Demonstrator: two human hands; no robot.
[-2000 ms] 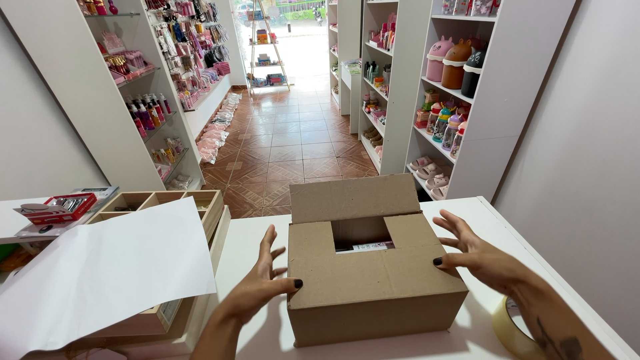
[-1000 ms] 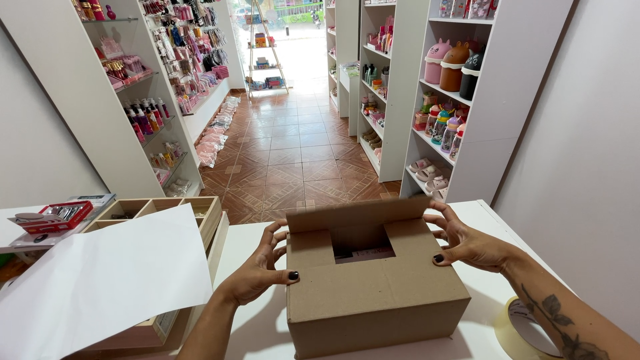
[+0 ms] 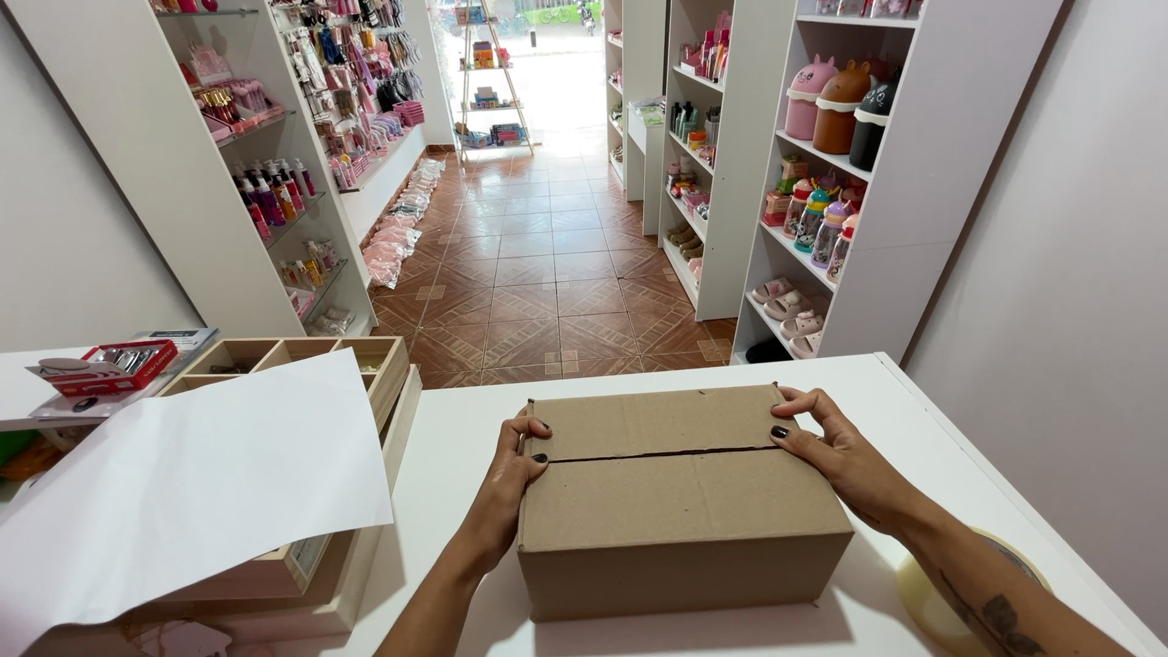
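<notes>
A brown cardboard box (image 3: 684,511) rests on the white table, both top flaps down with a narrow dark seam between them. My left hand (image 3: 516,465) grips its left edge, fingertips on the flaps at the seam's left end. At the right edge, my right hand (image 3: 835,452) holds the box likewise, thumb by the seam's other end. A roll of clear tape (image 3: 922,593) lies on the table, partly hidden under my right forearm. The inside of the box is hidden.
A sheet of white paper (image 3: 210,474) lies over a wooden compartment tray (image 3: 392,365) on the left. Beside it sits a red box of small items (image 3: 137,365). Beyond the table are a tiled floor (image 3: 520,319) and stocked shelves (image 3: 812,164).
The far flap, raised before, is now folded down and covers the opening that showed inside the box. Both hands have closed in on the box's top edges.
</notes>
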